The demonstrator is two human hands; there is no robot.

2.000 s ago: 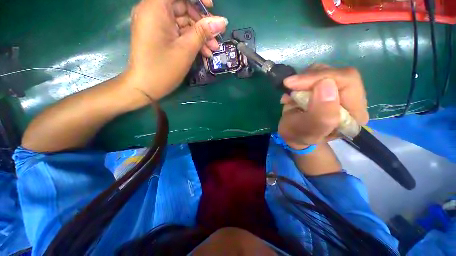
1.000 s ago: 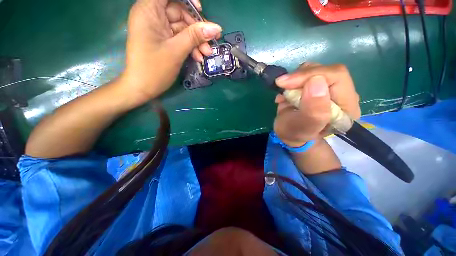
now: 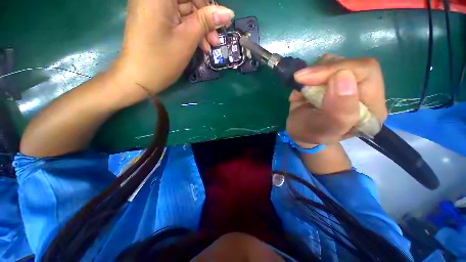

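The watch housing [image 3: 225,50], a small dark rounded square with a shiny rim and pale parts inside, lies in the black soldering fixture [image 3: 249,24] on the green mat. My left hand [image 3: 176,36] holds slim tweezers [image 3: 215,6] at the housing's upper edge; the hand is cut off by the top edge of the picture. My right hand [image 3: 340,100] holds the soldering iron [image 3: 368,123] by its cream grip, right of the fixture. The iron's metal tip is at the housing's upper right rim; whether it touches cannot be told.
A red plastic tray [image 3: 388,5] is cut off at the top right. Black cords [image 3: 428,56] run down the mat at the right. A thin solder wire [image 3: 46,70] crosses the mat from the left. Long dark hair strands hang over the mat's front edge near my left forearm.
The fixture, hands and tray sit slightly differently in the picture, mostly from head movement. The tweezers and the iron's tip stay at the housing. No grip has changed.
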